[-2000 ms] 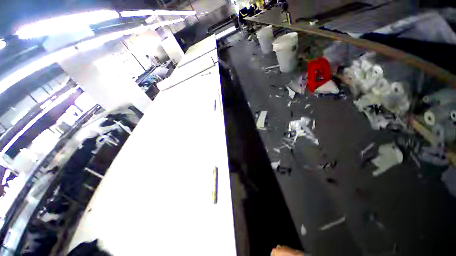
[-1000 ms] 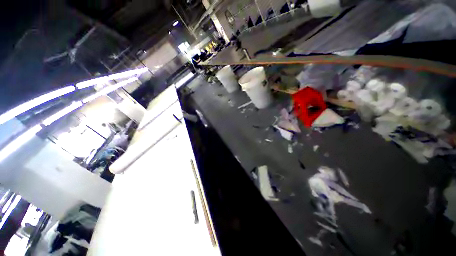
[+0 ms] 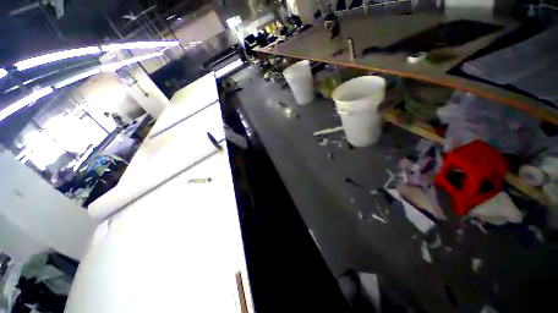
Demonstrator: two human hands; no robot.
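The long white table (image 3: 165, 244) runs away from me on the left, its surface bright and washed out. A thin reddish-brown strip (image 3: 241, 292), likely the wooden stick, lies along its right edge near the bottom of the picture. A small mottled bar (image 3: 199, 180), likely a cloth weight, lies farther along. A dark bar (image 3: 214, 141) lies near the right edge beyond it. A long white roll or rolled edge (image 3: 131, 198) crosses the table. Neither of my hands is in the picture.
On the right, the dark floor (image 3: 293, 165) carries scraps, two white buckets (image 3: 361, 116) (image 3: 300, 82) and a red plastic object (image 3: 471, 174). Another table with an orange-brown edge (image 3: 391, 72) stands beyond. A pillar (image 3: 43, 208) and dark cloth (image 3: 46, 284) are at the left.
The view has moved forward along the table. The buckets and red object look larger, and the wooden strip has slid toward the bottom edge. A hand's edge seen two seconds ago is gone.
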